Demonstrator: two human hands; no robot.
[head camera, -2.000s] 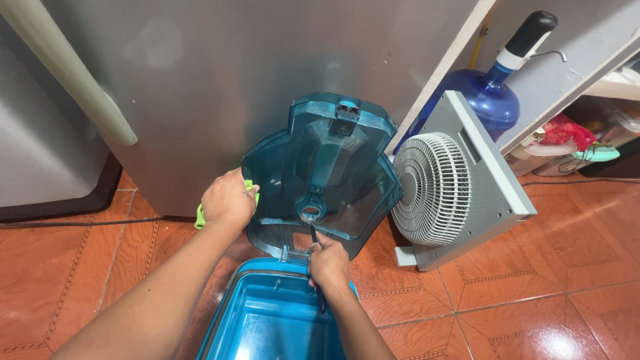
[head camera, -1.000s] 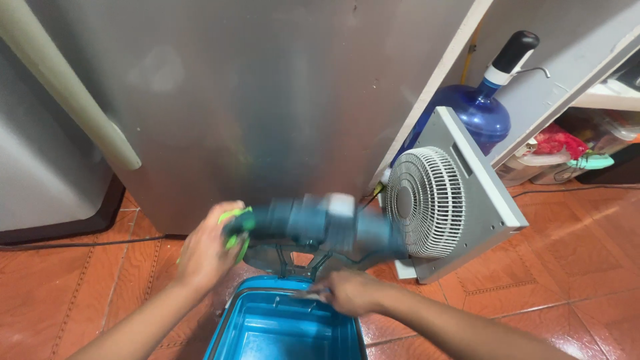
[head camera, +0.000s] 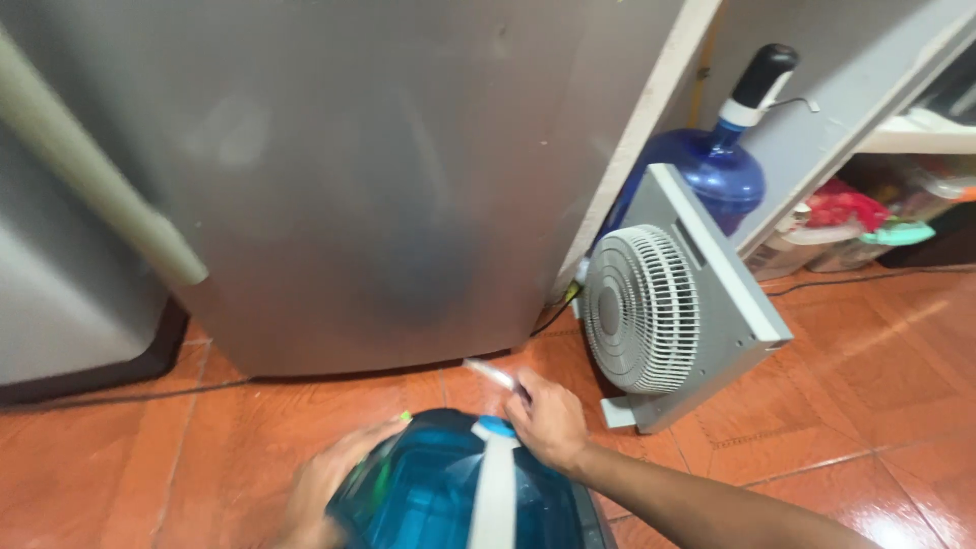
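A translucent teal plastic lid (head camera: 427, 473) with a light grey handle strip (head camera: 496, 488) lies at the bottom centre, over where the blue tub was; the tub is mostly hidden. My left hand (head camera: 328, 480), blurred, grips the lid's left edge, with a bit of bright green cloth (head camera: 406, 416) at the fingertips and more green showing through the plastic. My right hand (head camera: 550, 419) is at the lid's upper right edge, closed on a slim light-coloured tool (head camera: 496, 375) that points up and left; its exact kind is unclear.
A grey box fan (head camera: 648, 313) stands right of my right hand, before a blue water jug (head camera: 709, 171) with a pump. A steel-coloured appliance door (head camera: 366, 191) rises ahead. A dark cord (head camera: 168, 394) runs along the tiled floor. Shelves with containers (head camera: 831, 229) stand at right.
The lid stood upright against the appliance two seconds ago, showing its inner side. It has come down and toward me, and its handle side now faces up. Both hands have moved with it.
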